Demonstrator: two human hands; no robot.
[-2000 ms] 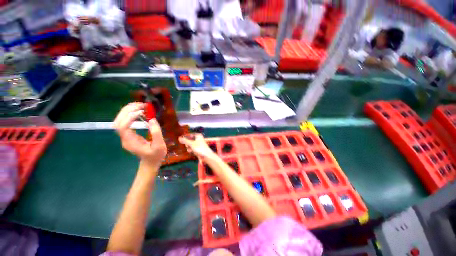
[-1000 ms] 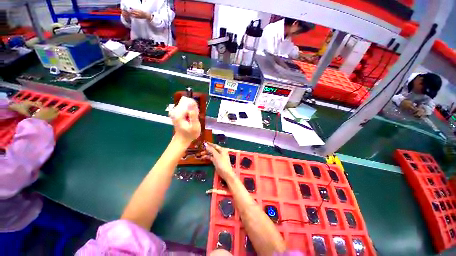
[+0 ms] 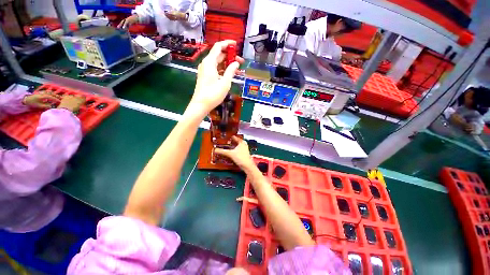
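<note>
The toggle press point(image 3: 225, 119) stands on a reddish-brown base plate point(image 3: 207, 154) left of the tray. My left hand point(image 3: 216, 75) is raised with its fingers around the red press handle point(image 3: 231, 53) at the top. My right hand point(image 3: 236, 154) is low at the fixture base, fingers bent over its front part. Whether it holds a piece there cannot be told. Small dark watch parts point(image 3: 220, 181) lie on the mat in front of the base. The red-orange tray point(image 3: 317, 188) holds dark watch units; one unit point(image 3: 307, 225) has a lit blue screen.
A power supply point(image 3: 314, 102) and a blue tester point(image 3: 269, 92) stand behind the fixture, with a white paper point(image 3: 275, 121) before them. A thin cable crosses the tray. Another worker's hands are over a red tray point(image 3: 102, 114) at left. A post point(image 3: 400, 131) rises at right.
My left hand has gone up with the red handle, from low over the fixture to high above it. My right hand stays by the base. The view has shifted.
</note>
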